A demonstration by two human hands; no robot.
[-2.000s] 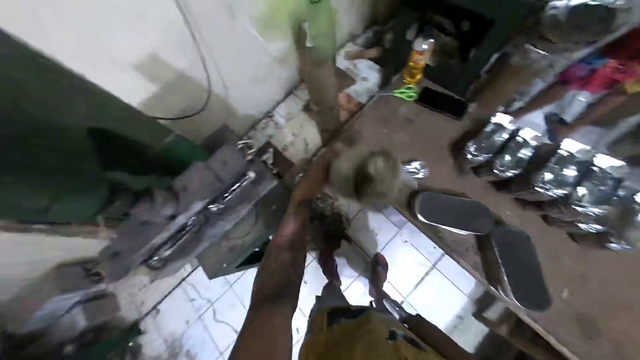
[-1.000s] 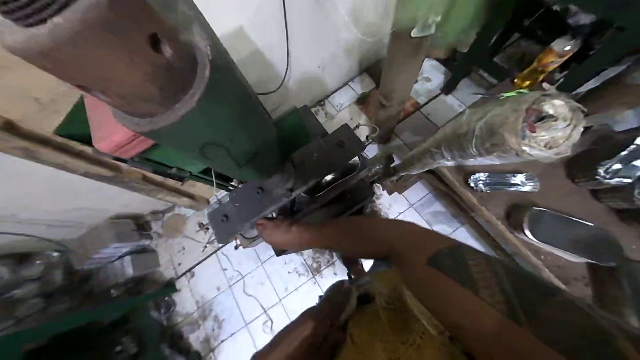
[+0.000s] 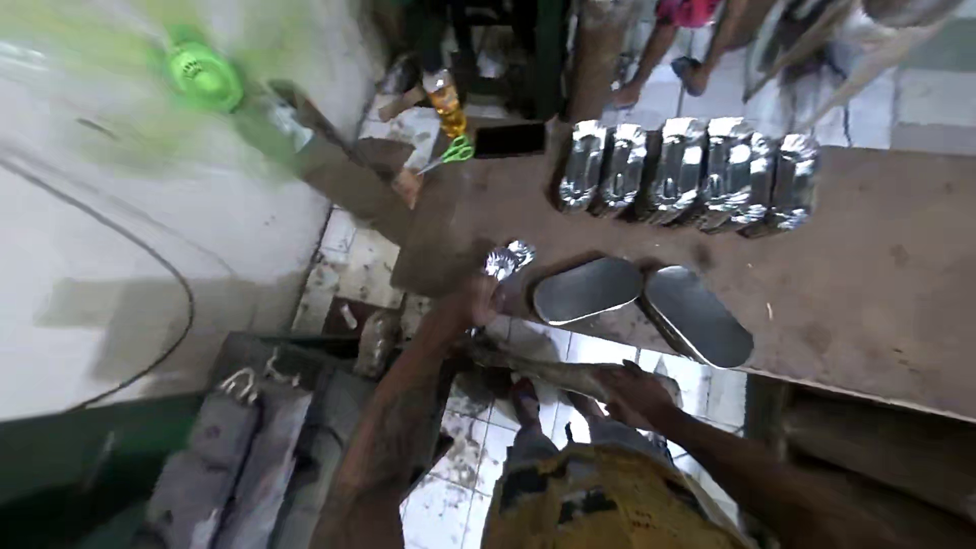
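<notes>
My left hand (image 3: 479,301) is at the near left edge of the brown table, its fingers around the lower end of a shiny foil piece (image 3: 507,261). Blur hides the exact grip. My right hand (image 3: 637,393) is closed around a long, pale, wrapped roll (image 3: 560,372), held low in front of my legs, below the table edge. The roll's left end lies just beneath my left hand. Two oval metal molds, one (image 3: 589,290) beside the other (image 3: 700,316), rest on the table to the right of the foil piece.
Several foil-lined oblong molds (image 3: 679,171) stand in a row along the far side of the table (image 3: 854,282). Green scissors (image 3: 457,150), a dark phone (image 3: 509,141) and a bottle of amber liquid (image 3: 450,107) are at its far left. Grey metal blocks (image 3: 221,450) stand lower left. Another person's legs (image 3: 656,61) show beyond.
My left hand has left the grey metal block and is now at the foil piece. The wrapped roll, upright beside the table one second ago, now lies lower in my right hand. The view has swung right.
</notes>
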